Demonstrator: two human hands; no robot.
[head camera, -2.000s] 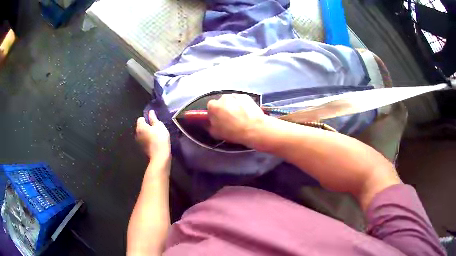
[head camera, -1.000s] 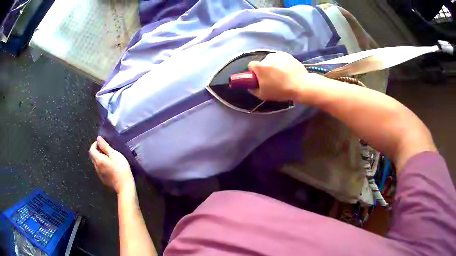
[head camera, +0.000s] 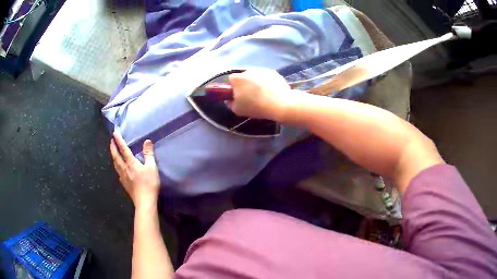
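The jacket lies spread over the table with its pale lavender lining (head camera: 218, 163) up and darker seam strips across it. My right hand (head camera: 259, 95) is closed on the dark red handle of the steam iron (head camera: 210, 111). The iron's pointed plate lies flat on the lining over the dark seam strip, its tip to the left. My left hand (head camera: 139, 171) lies on the jacket's left hem edge with fingers spread, thumb on the lining; whether the fingers grip the cloth I cannot tell.
The table's off-white textured cover (head camera: 82, 43) shows at upper left. A white hanging strap (head camera: 381, 57) runs from the iron to the upper right. A blue strip (head camera: 308, 4) is at the far edge. A blue crate (head camera: 41, 250) stands on the speckled floor at lower left.
The iron moved right along the seam, then back left in my right hand. My left hand went from pinching the hem edge to lying on it with fingers spread. More lining came into view.
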